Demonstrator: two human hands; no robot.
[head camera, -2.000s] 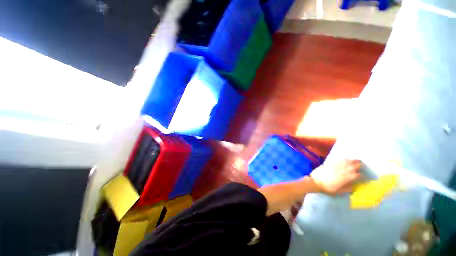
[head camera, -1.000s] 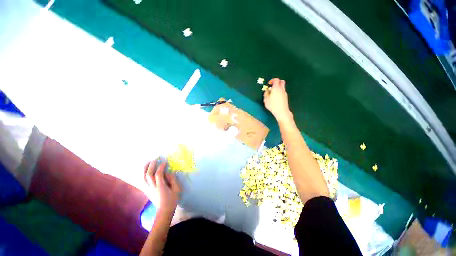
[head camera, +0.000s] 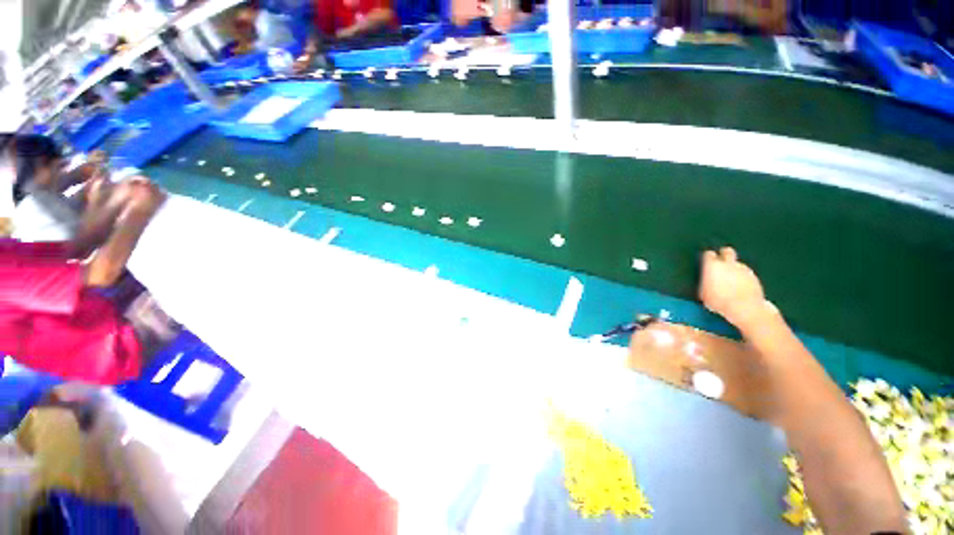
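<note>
My right hand is over the near edge of the dark green belt, fingers curled; whether it holds anything cannot be seen. A whitish moulded piece lies on the belt left of it. My right forearm crosses the right end of the cardboard pad, which bears a white disc and a dark slim tool at its left end. A low pile of small yellow parts lies on the bench cover. A heap of yellow-and-white pieces is at the right edge. My left hand is out of view.
More pieces lie spaced along the belt to the far left. A person in a red top sits at the left. Blue bins stand across the line, with other workers behind. White tape strips cross the teal edge. Reddish floor shows below.
The view has swung up and left, showing more of the line and workers. My left hand, earlier by the yellow pile, is out of view. My right hand is now right of the nearest belt pieces.
</note>
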